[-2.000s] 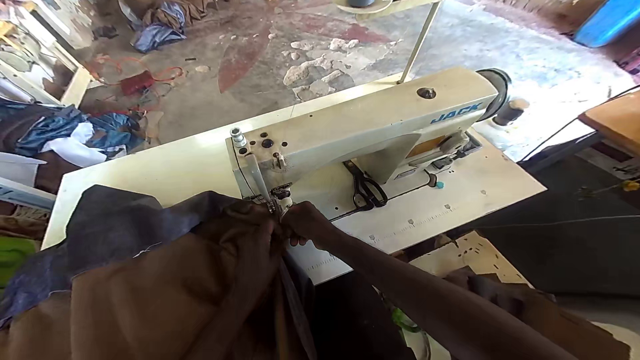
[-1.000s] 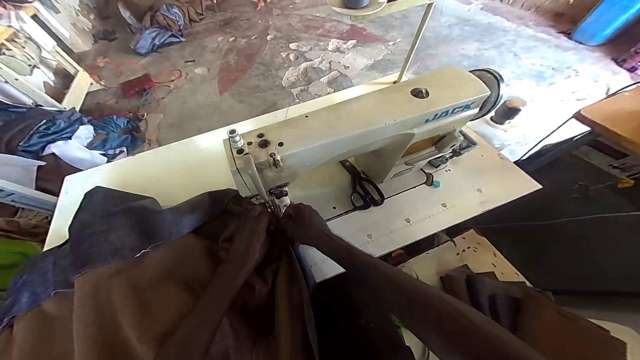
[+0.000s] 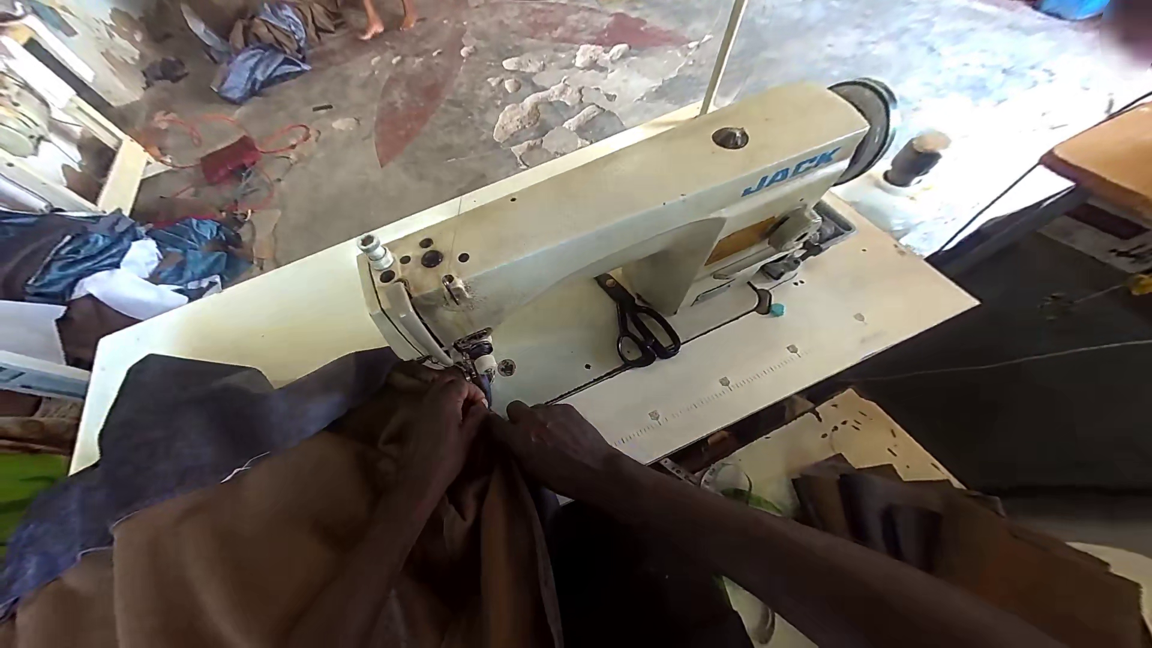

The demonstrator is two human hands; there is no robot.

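A white Jack sewing machine (image 3: 576, 216) stands on its pale table. Brown fabric (image 3: 243, 531) with a dark blue-grey layer (image 3: 189, 405) beside it drapes over the table's near left part and runs up to the needle area. My left hand (image 3: 450, 414) grips the bunched brown fabric just in front of the presser foot. Close to its right, my right hand (image 3: 553, 441) pinches the fabric edge with curled fingers. The needle and the fabric under the foot are mostly hidden by my fingers. Black-handled scissors (image 3: 639, 324) lie on the machine bed, under the arm.
A thread cone (image 3: 916, 160) stands beyond the handwheel (image 3: 868, 126). Cut brown fabric pieces (image 3: 972, 540) are stacked on a lower surface at the right. Clothes and cloth (image 3: 117, 261) lie at the left. At the top, a person's bare feet (image 3: 387, 20) show on the floor.
My right hand has shifted slightly and its fingers sit a little lower, nearer my body, than before. Bare feet now show at the top. My left hand stays on the fabric.
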